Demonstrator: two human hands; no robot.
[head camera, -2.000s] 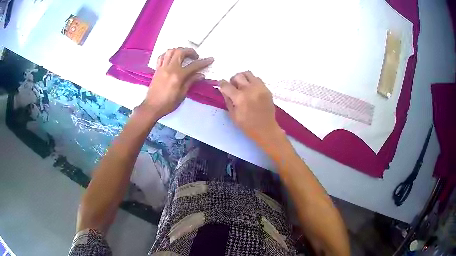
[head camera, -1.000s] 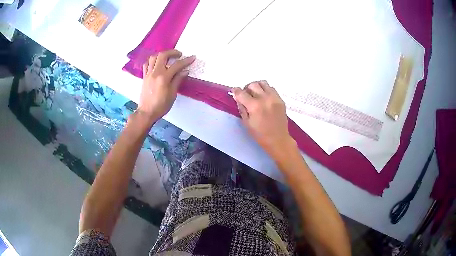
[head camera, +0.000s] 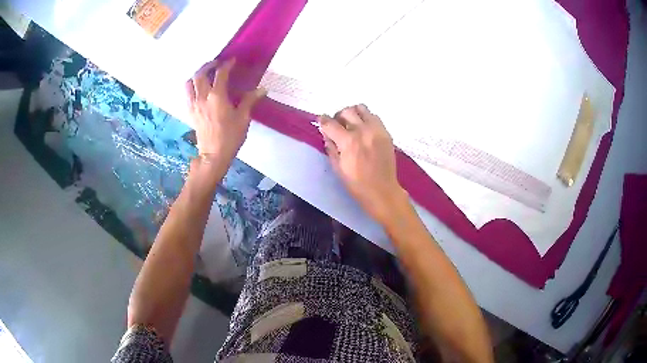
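A white paper pattern (head camera: 454, 92) lies on magenta fabric (head camera: 461, 223) that shows as a border round it. A clear ruler with a reddish grid (head camera: 489, 169) lies along the pattern's near edge, passing under my right hand. My left hand (head camera: 221, 110) is flat on the fabric at the near left corner, fingers spread, thumb at the ruler's left end. My right hand (head camera: 360, 149) pinches a small white piece of chalk (head camera: 316, 123) at the fabric beside the ruler's edge. A tan flat weight (head camera: 576, 140) lies on the pattern's right end.
An orange-brown box (head camera: 151, 15) lies on the pale table (head camera: 301, 174) at the upper left. Black shears (head camera: 585, 283) lie at the right, beside a magenta remnant (head camera: 633, 241). The table's near edge runs diagonally above a scrap-strewn floor (head camera: 135, 149).
My left hand has moved off the ruler's left end to the fabric at its left. My right hand has shifted slightly left with the chalk. The camera view has shifted.
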